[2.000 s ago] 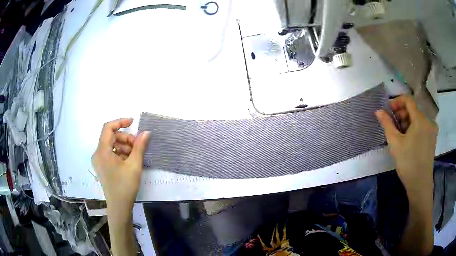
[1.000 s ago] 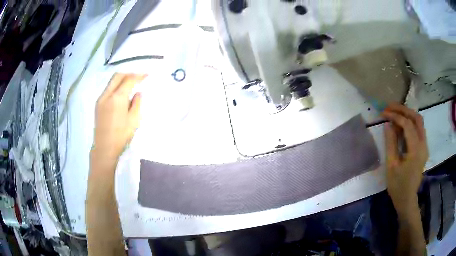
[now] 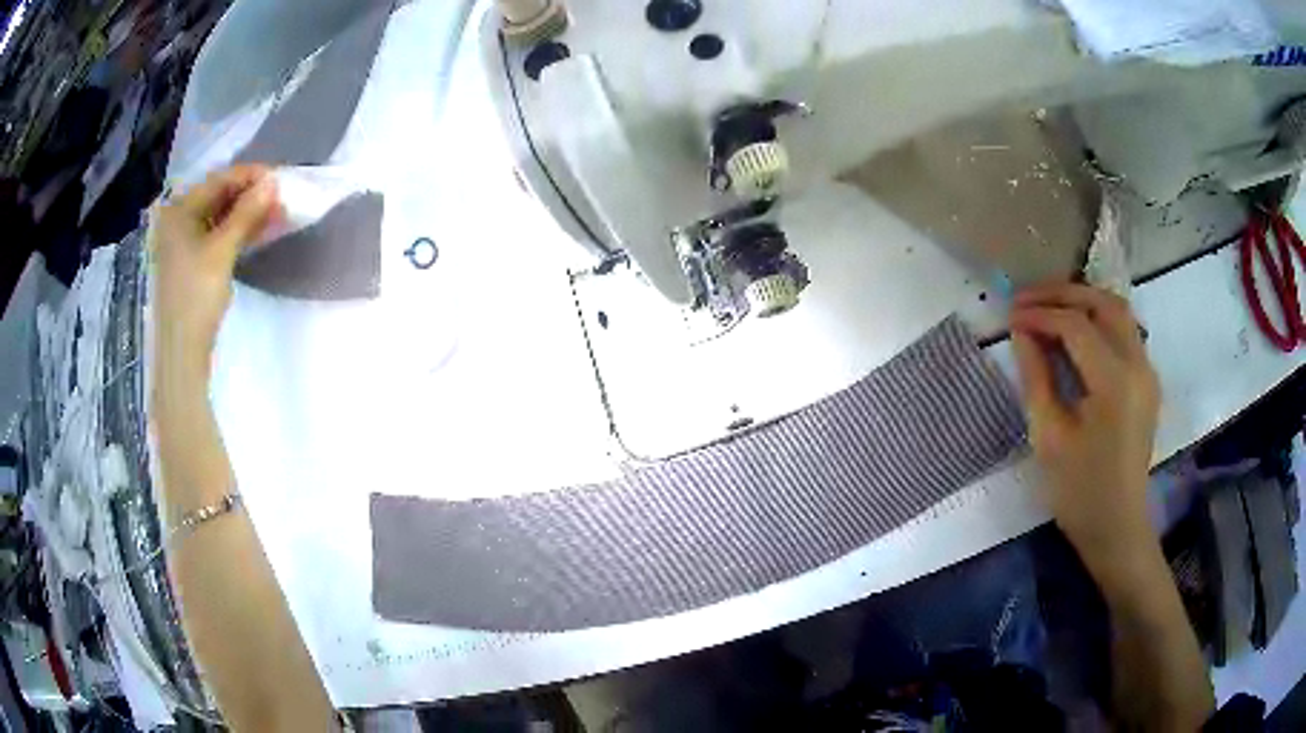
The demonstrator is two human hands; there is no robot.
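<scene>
A curved grey striped fabric piece (image 3: 688,501) lies flat along the table's front, below the machine's needle plate. My left hand (image 3: 215,229) is at the upper left, its thumb and fingers closed on a white piece (image 3: 308,193) that lies with grey fabric (image 3: 322,255), one corner lifted or folded. My right hand (image 3: 1081,380) is just right of the striped piece's right end, with fingers curled. A small blue thing shows at its fingertips; I cannot tell whether it is held. The sewing machine head (image 3: 630,158) stands above the bed.
A brown-grey scrap cloth (image 3: 988,193) lies on the bed behind my right hand. Red-handled scissors or snips (image 3: 1268,279) are at the right edge. A small dark ring (image 3: 420,252) lies left of the machine. Fabric strips (image 3: 122,501) hang along the left edge.
My left hand has let go of the striped piece's left end, moved up and left, and taken hold of another piece. My right hand has come off the right end. The camera view has shifted.
</scene>
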